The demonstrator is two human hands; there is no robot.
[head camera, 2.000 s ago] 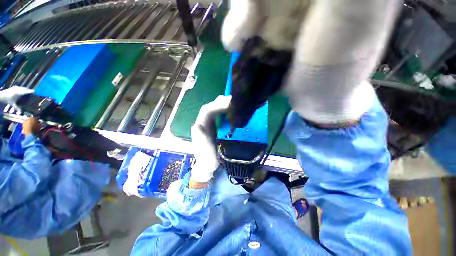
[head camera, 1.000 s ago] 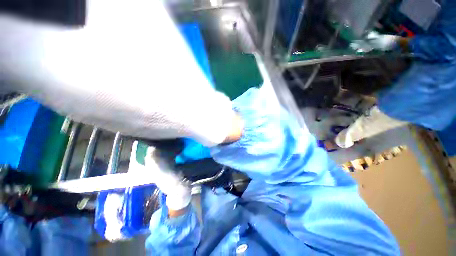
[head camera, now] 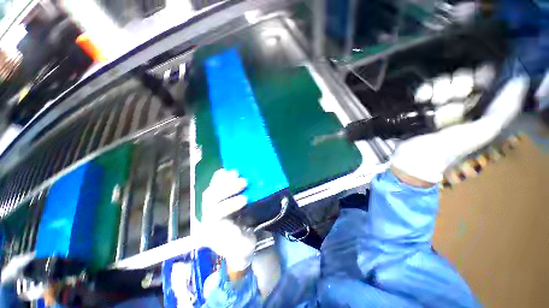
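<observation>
A blue-topped enclosure (head camera: 247, 129) lies lengthwise on the green mat board (head camera: 289, 114), its black finned end towards me. My left hand (head camera: 226, 207), in a white knit glove, rests at the enclosure's near left corner; its fingers lie against the blue film and the black end, and its grip is unclear. My right hand (head camera: 454, 120), gloved, is out to the right, closed around the black electric screwdriver (head camera: 391, 125). The tool lies nearly level, its thin bit (head camera: 328, 138) pointing left over the mat, apart from the enclosure.
A roller conveyor (head camera: 150, 204) is at the left with another blue enclosure (head camera: 60, 210) and another person's gloved hand (head camera: 21, 271). A blue screw bin (head camera: 180, 280) hangs at the near edge. An aluminium frame (head camera: 337, 90) edges the mat. A cardboard-topped pallet (head camera: 499, 222) is at the lower right.
My right arm has swung from across the view out to the right, and the screwdriver now shows fully. The enclosure is now uncovered. My left hand appears slightly further right along the enclosure's near end.
</observation>
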